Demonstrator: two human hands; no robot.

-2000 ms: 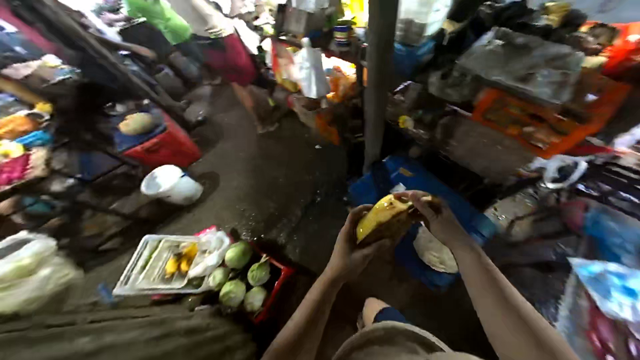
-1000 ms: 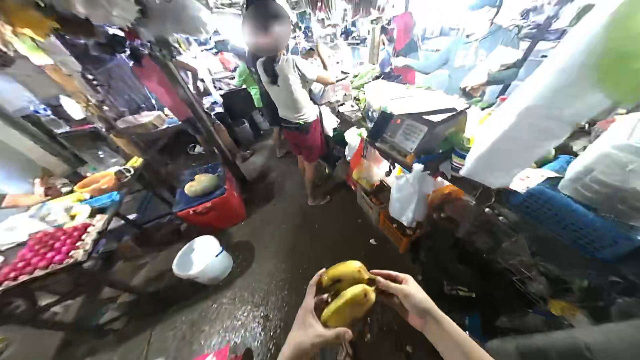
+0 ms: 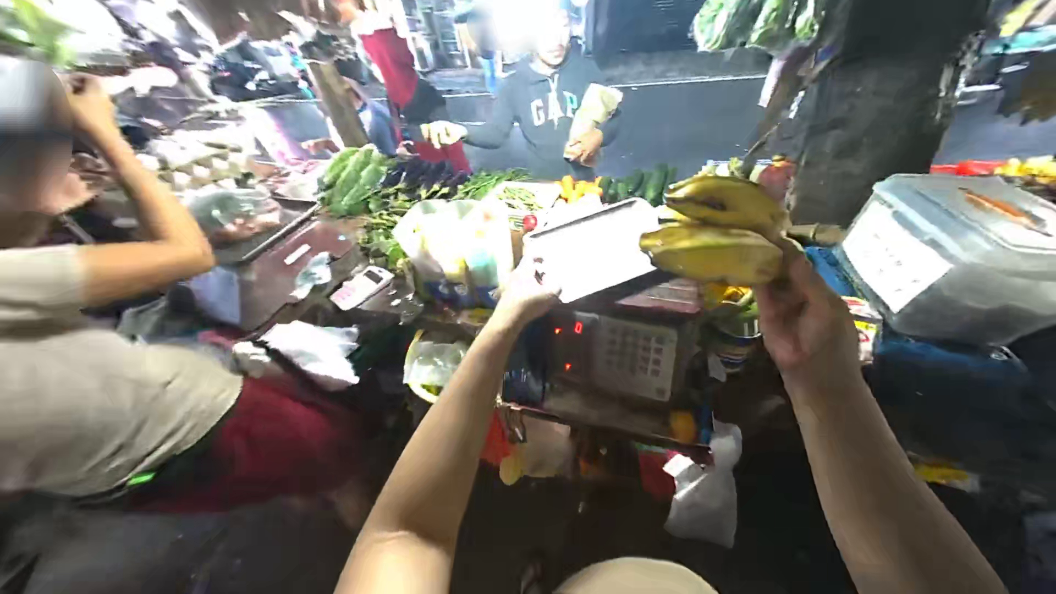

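My right hand grips a small bunch of yellow bananas by its stem end, raised at the right of a digital scale. The bananas have dark marks on the peel. My left hand is at the near left corner of a white, tray-like object above the scale; whether the fingers grip it or only touch it, I cannot tell. The scale has a keypad and a lit red display on its near side.
A person in a light shirt stands close at the left. Across the stall, a person in a dark hoodie holds a wrapped bundle. Leafy greens, a calculator and a clear plastic bin surround the scale. A dark post rises behind.
The view has swung up to the scale. Both hands were at the bananas one second ago; now only my right hand holds them, and my left hand is at the white tray-like object.
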